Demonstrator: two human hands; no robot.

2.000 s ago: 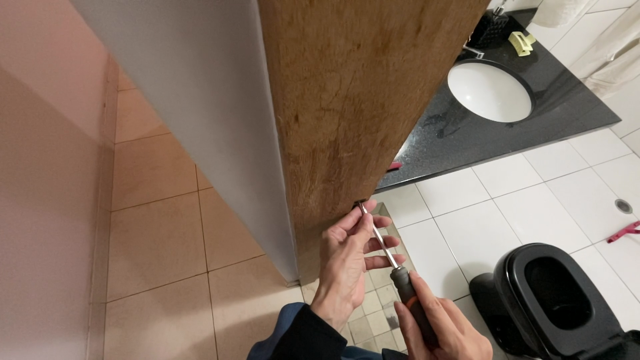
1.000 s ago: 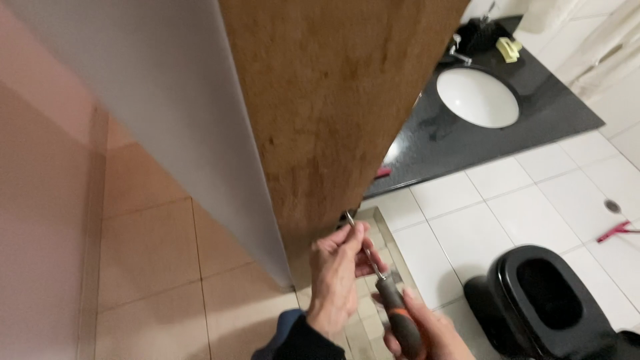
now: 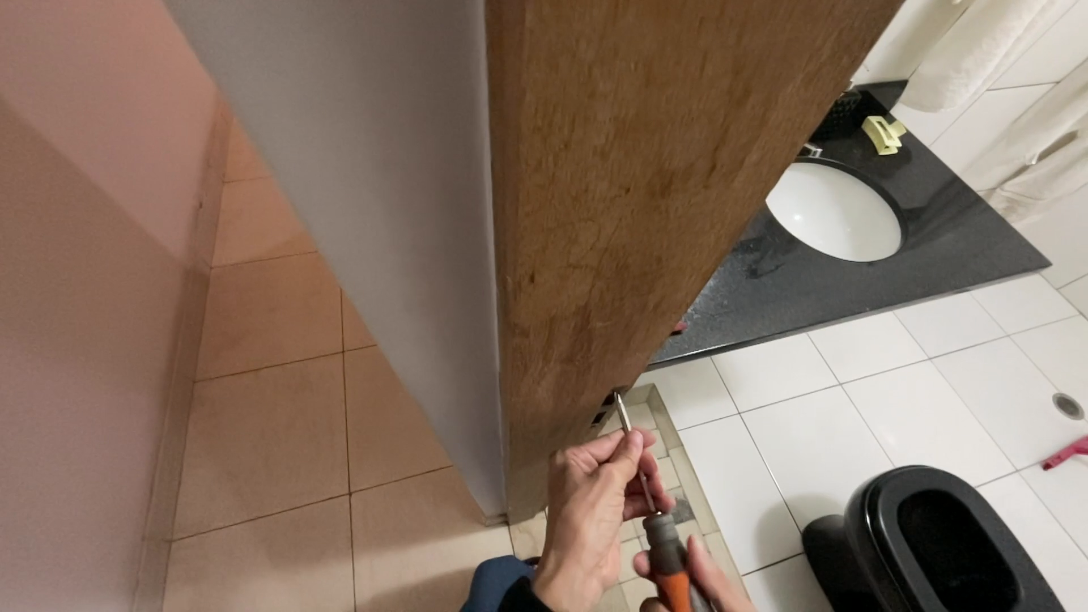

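My right hand (image 3: 701,582) grips the grey and orange handle of a screwdriver (image 3: 667,552), low in the view. The fingers of my left hand (image 3: 591,510) pinch its thin metal shaft near the middle. The shaft points up and slightly left, its tip at a dark metal plate with openings (image 3: 603,410), set in the edge of the brown wooden door jamb (image 3: 612,195). Whether the tip touches a screw cannot be told.
Beside the jamb stands a grey-white wall edge (image 3: 399,170). At right are a black countertop (image 3: 850,297) with a white sink (image 3: 837,212) and a yellow hair claw clip (image 3: 884,134), a black toilet (image 3: 926,544) and a floor drain (image 3: 1068,406).
The metal plate, mostly hidden behind the fingers earlier, now shows. My left hand has slid down from the jamb along the shaft. The view has shifted somewhat.
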